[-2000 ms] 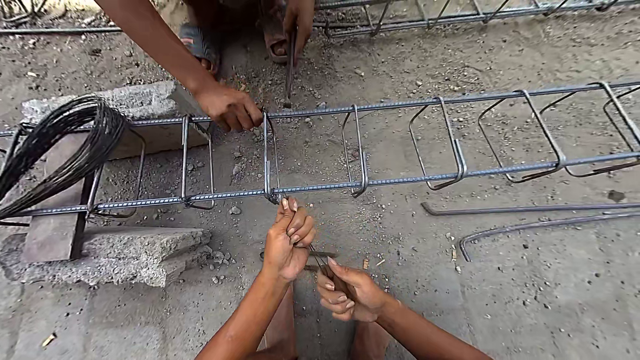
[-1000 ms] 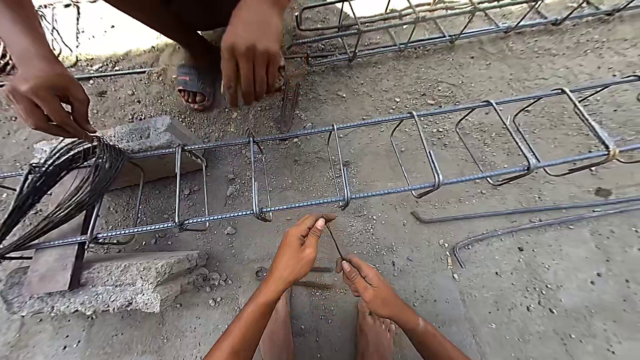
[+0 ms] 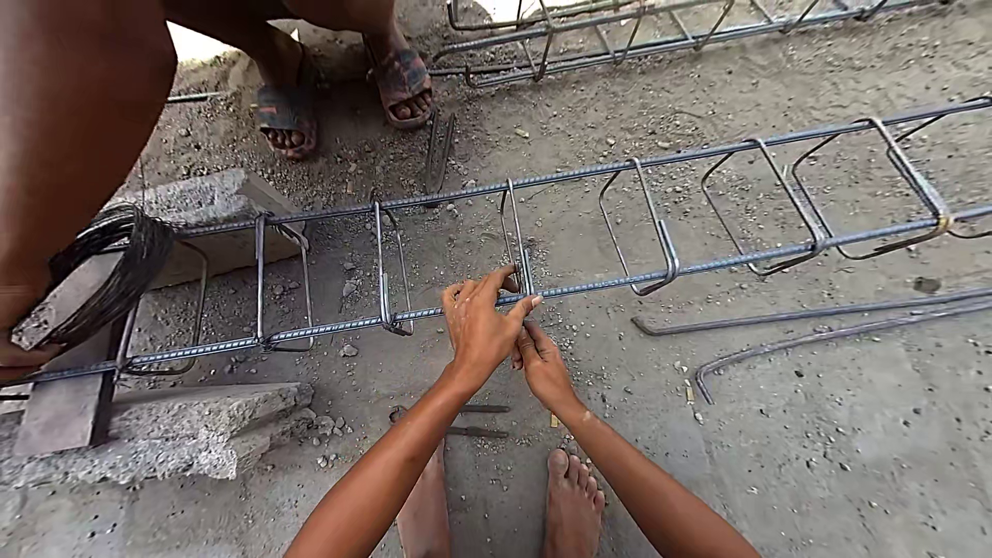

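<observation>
A long cage of ribbed steel rebar (image 3: 333, 328) with bent wire-like stirrups crosses the view. My left hand (image 3: 482, 322) is on the nearer bar at a stirrup (image 3: 528, 267), its fingers curled over the bar and touching the stirrup. Just below that joint, my right hand (image 3: 542, 364) has thumb and fingers pinched together; whether the thin tie wire is between them is too small to tell. Between my forearms, a pair of dark metal pincers (image 3: 477, 431) lies on the ground. A bundle of black tie wire (image 3: 128, 279) rests at the cage's left end.
Broken concrete blocks (image 3: 194, 434) and a flat plate (image 3: 66, 418) are under the left end. A co-worker's arm reaches in at left, with sandalled feet (image 3: 407, 89) beyond the cage near another tool (image 3: 439, 151). Loose bent bars (image 3: 814, 337) lie right; a second cage (image 3: 620, 46) lies behind.
My hands have moved up from below the cage to its nearer bar at a stirrup. The co-worker's hand has moved to the left end, by the wire bundle.
</observation>
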